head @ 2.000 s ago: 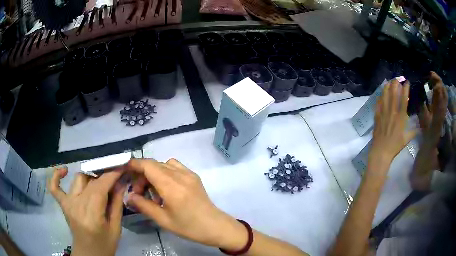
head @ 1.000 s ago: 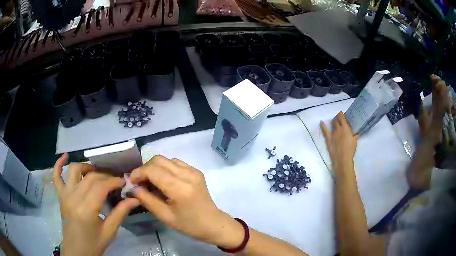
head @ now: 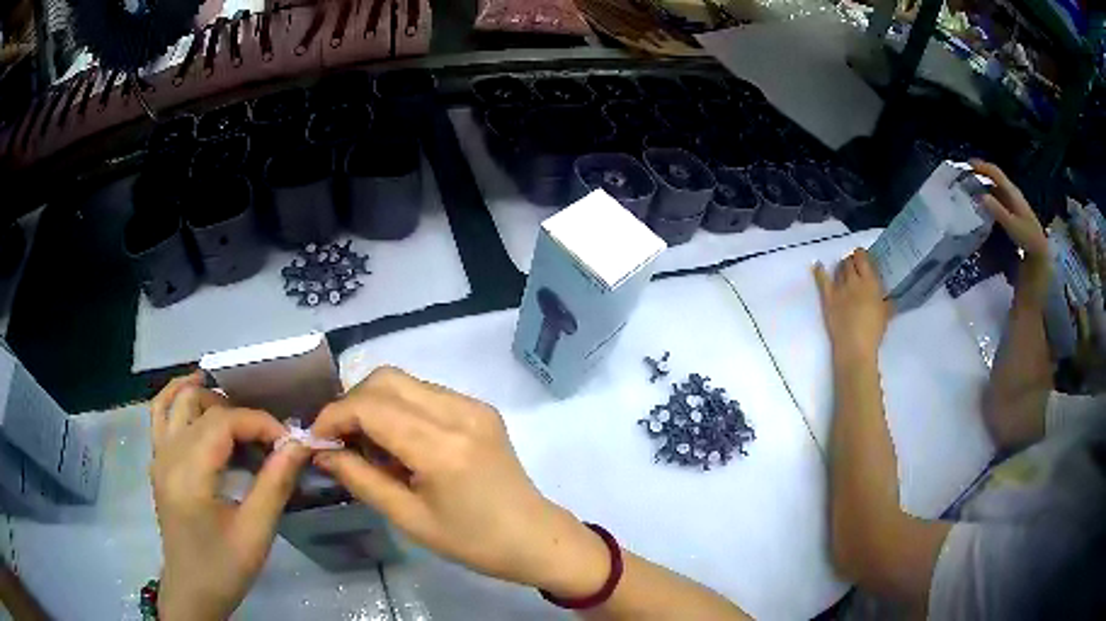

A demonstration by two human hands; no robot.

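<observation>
An open pale grey-blue carton (head: 340, 542) stands at the lower left, its top flap (head: 277, 370) raised at the far side of the mouth. My left hand (head: 218, 485) and my right hand (head: 425, 467) are over the mouth. Both pinch a small, crinkly, clear-white polybag (head: 303, 438) between thumbs and fingers. My hands hide much of the mouth, so the contents cannot be told. A closed carton (head: 576, 303) with a white top stands upright to the right.
Small dark fittings (head: 697, 422) lie right of the closed carton, and another pile (head: 325, 274) by the dark housings (head: 386, 194) behind. A carton (head: 46, 425) stands at the left edge. At right, another person's hands hold a carton (head: 928, 237).
My hands have shifted slightly over the carton mouth, and the polybag is still pinched. The raised flap shows more than two seconds ago. The other person has both hands at their carton, now tilted.
</observation>
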